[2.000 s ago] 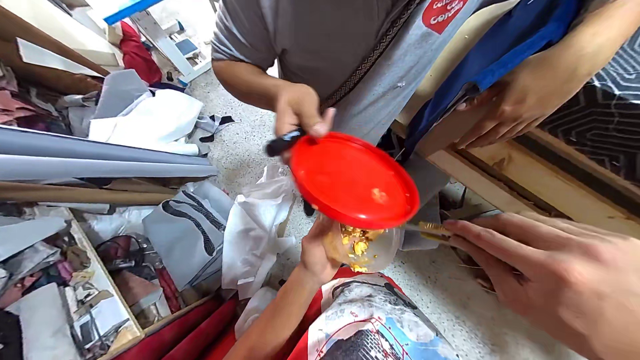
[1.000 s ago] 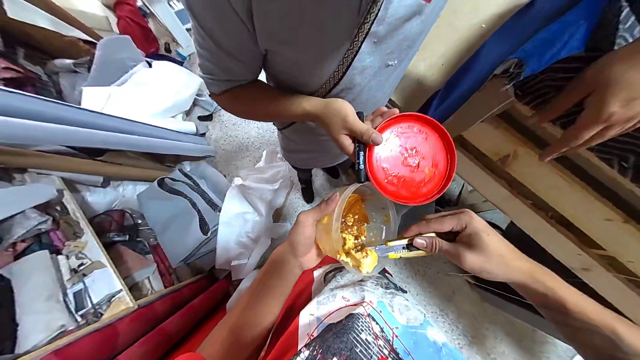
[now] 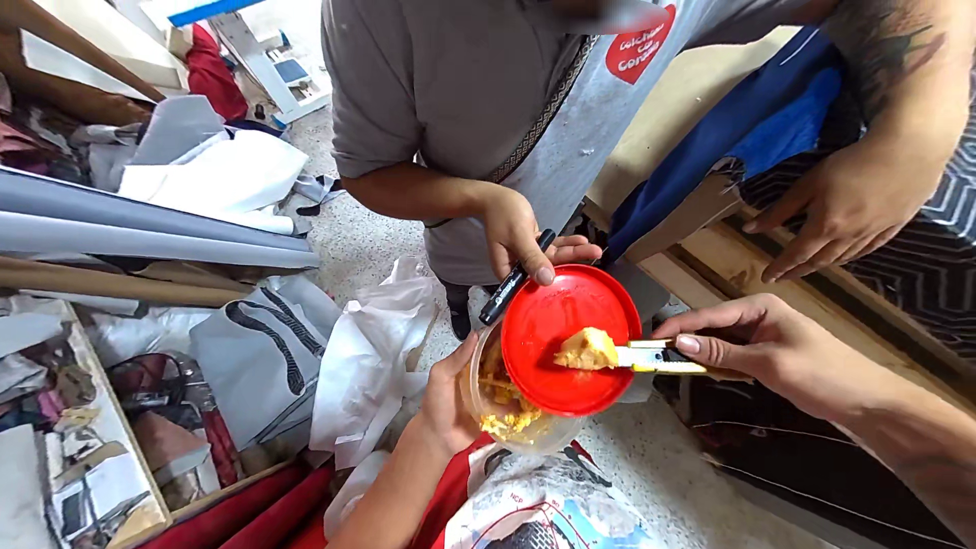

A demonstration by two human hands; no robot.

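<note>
My left hand (image 3: 450,393) holds a clear plastic tub (image 3: 560,438) tilted, with yellow crumbly food (image 3: 511,415) inside. In my right hand (image 3: 743,339) is a utility knife (image 3: 656,356) with a yellow-edged handle. A soft yellow lump (image 3: 589,349) sits on its blade end, over a red round lid (image 3: 568,389). The other person's hand (image 3: 518,236) holds that lid, together with a black marker (image 3: 511,293). The lid partly covers the tub's mouth. Whether the lump touches the lid I cannot tell.
The other person's second hand (image 3: 854,198) is by a wooden frame (image 3: 724,259) at right. Left are fabric rolls (image 3: 152,221), a scrap-filled wooden bin (image 3: 130,427) and grey sheeting (image 3: 252,358). White plastic wrapping (image 3: 370,358) lies on the speckled floor (image 3: 347,236).
My right hand has lifted the knife from the tub's mouth, with a yellow lump on it. The other person's red lid now overlaps the tub, below the lump.
</note>
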